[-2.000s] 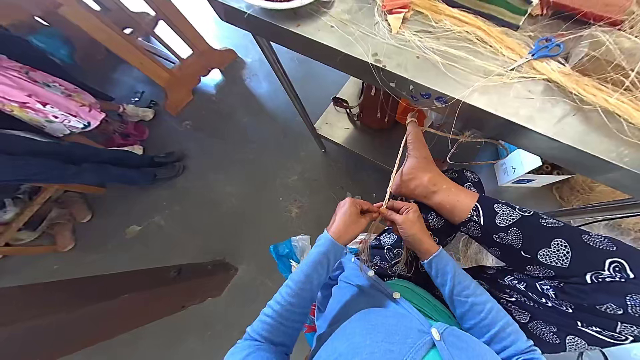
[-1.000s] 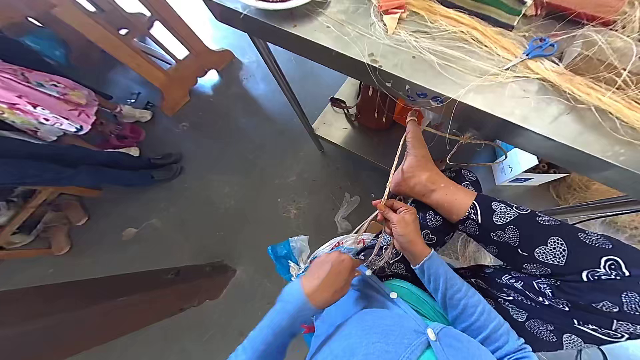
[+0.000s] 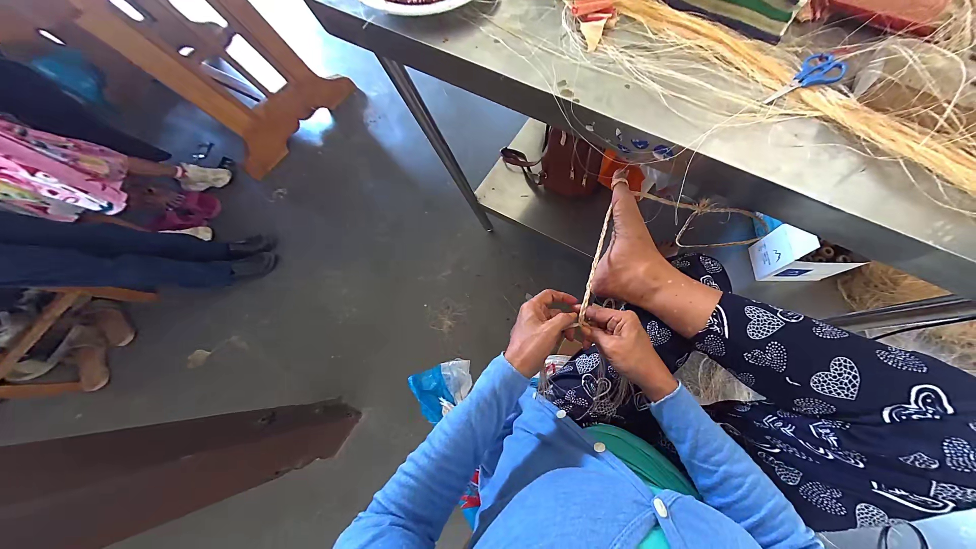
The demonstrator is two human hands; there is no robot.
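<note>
A braided cord of natural fibre (image 3: 597,255) runs taut from the toes of my bare foot (image 3: 639,255) down to my fingers. At its lower end my left hand (image 3: 543,329) pinches the strands, and my right hand (image 3: 624,343) grips them from the other side, the fingertips of both nearly touching. Loose fibre strands (image 3: 608,393) hang below my hands over the patterned trousers. From the toes another length of cord (image 3: 717,244) loops to the right beneath the metal table.
On the metal table (image 3: 648,114) lie blue-handled scissors (image 3: 820,70), a long bundle of pale fibre (image 3: 877,126) and a plate's edge (image 3: 415,8). A brown bag (image 3: 570,162) and a white box (image 3: 789,255) sit underneath. Other people's legs (image 3: 152,248) are at left, near a wooden frame (image 3: 267,122).
My left hand, drawn down and away from the cord one second ago, is back up beside my right hand at the braid's lower end. The foot still holds the cord taut.
</note>
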